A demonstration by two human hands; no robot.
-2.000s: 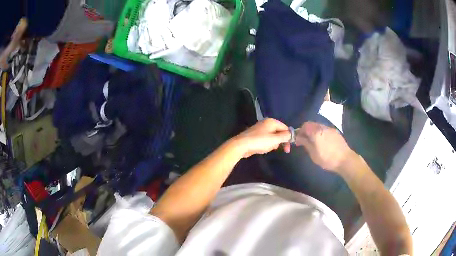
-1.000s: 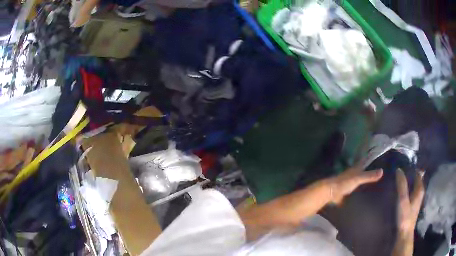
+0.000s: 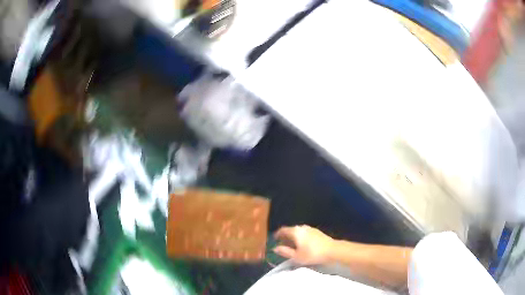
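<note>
My right hand [image 3: 300, 245] is at the lower middle, reaching in from the right with a white sleeve behind it. Its fingers are partly curled and blurred. An orange-brown rectangular thing [image 3: 219, 226], like a board or seat top with pale specks, lies just left of the fingertips. I cannot tell whether the fingers touch or hold it or anything else. My left hand is out of the picture.
A white-covered table [image 3: 368, 80] with a long slanting edge fills the upper right. A pale crumpled cloth [image 3: 224, 112] hangs beside that edge. White offcuts [image 3: 135, 201] lie on the green floor; part of a green basket [image 3: 106, 276] shows lower left.
The view has swung right to the white table. The orange-brown thing has come into view. My left hand has left the picture, and the dark cloth near my hands no longer shows clearly.
</note>
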